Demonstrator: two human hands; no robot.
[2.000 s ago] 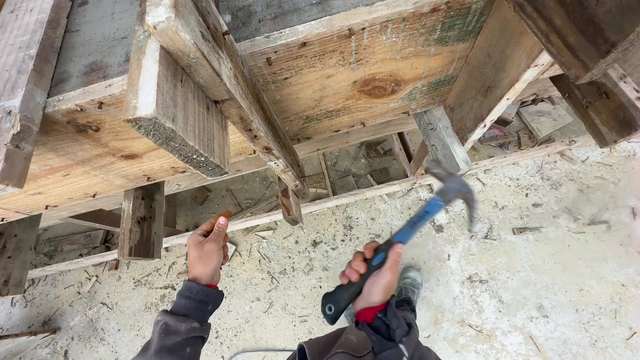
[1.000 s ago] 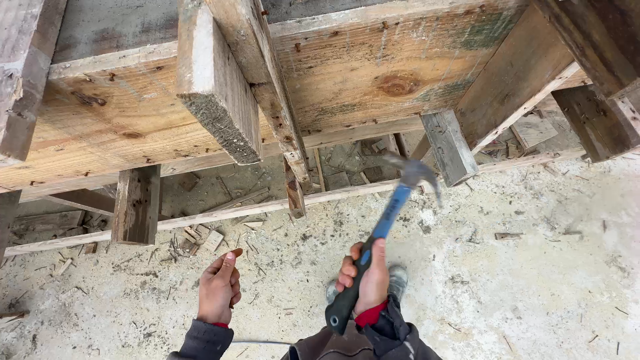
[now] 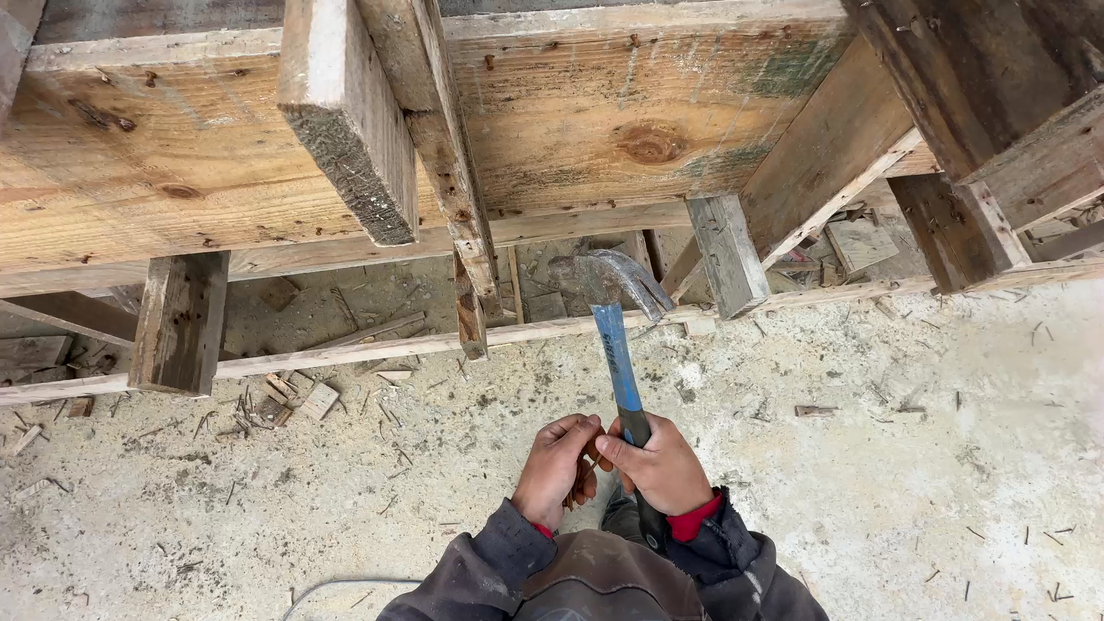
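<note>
My right hand (image 3: 660, 466) grips the black lower handle of a claw hammer (image 3: 617, 354), whose blue shaft points up and whose rusty steel head lies in view over the gap beneath the timber. Close beside it on the left, my left hand (image 3: 556, 466) has its fingers curled round thin rusty nails (image 3: 580, 485), partly hidden by the fingers. The fingertips of both hands meet or nearly meet near the hammer's handle. Beyond them runs a wide wooden formwork board (image 3: 655, 103) with rusty nails and a large knot.
A board end (image 3: 354, 164) and a narrow nailed batten (image 3: 457, 190) jut toward me. Short wooden posts (image 3: 181, 328) stand below the formwork, beside a long low rail (image 3: 345, 352). Wood scraps (image 3: 319, 401) and loose nails litter the concrete floor (image 3: 862, 483). A cable (image 3: 345, 583) lies bottom left.
My two hands, apart before, have come together in front of my body. The hammer, tilted to the right earlier, now leans slightly left with its head up.
</note>
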